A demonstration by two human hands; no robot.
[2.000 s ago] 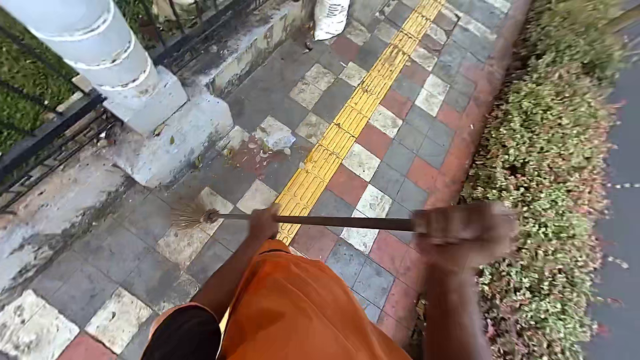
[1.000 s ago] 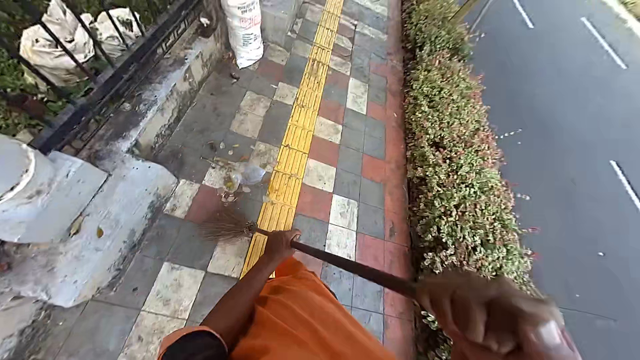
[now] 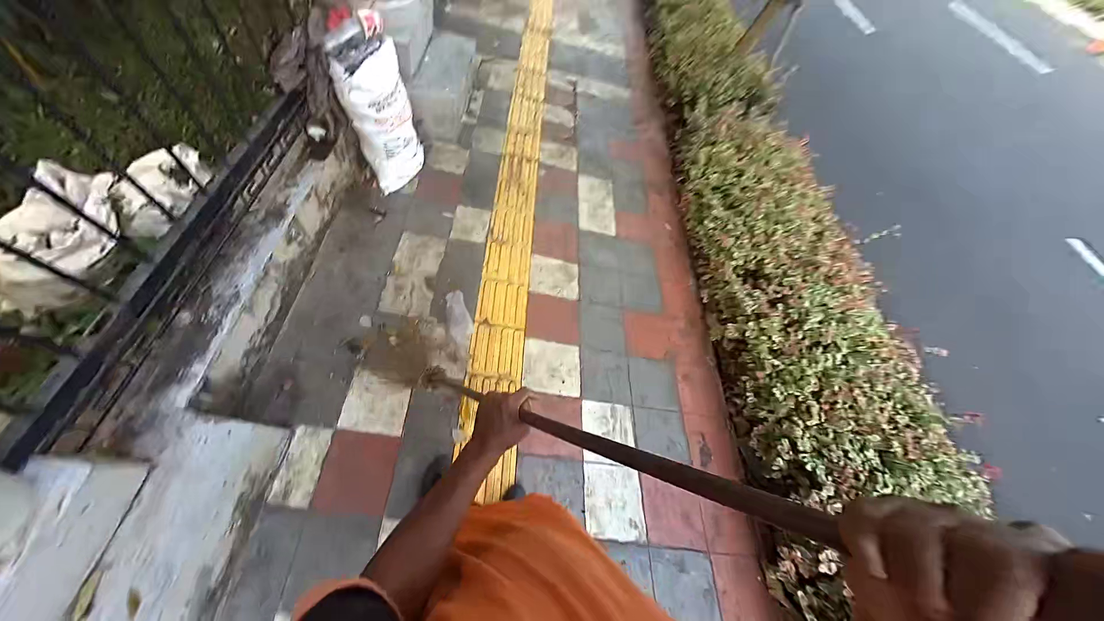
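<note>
A long-handled stick broom crosses the view from lower right to centre left. My left hand [image 3: 502,420] is closed round the lower part of its dark handle [image 3: 655,468], close to the head. Nearer the camera, at the lower right, my right hand [image 3: 944,552] grips the upper end. The bristle head [image 3: 401,354] is blurred and touches the paving left of the yellow tactile strip [image 3: 503,285]. Beside the bristles lies a pale, thin piece of litter [image 3: 459,317], with small debris around.
A white woven sack [image 3: 379,112] stands against the low wall by the black fence [image 3: 147,302]. Pale sacks [image 3: 60,220] lie behind the bars. A hedge [image 3: 802,285] separates the tiled sidewalk from the road [image 3: 949,164]. A concrete ledge [image 3: 198,483] juts out at lower left.
The view has shifted forward along the sidewalk. The litter patch, spread beside the tactile strip earlier, is now partly behind the blurred bristles. Both hands have stayed on the handle.
</note>
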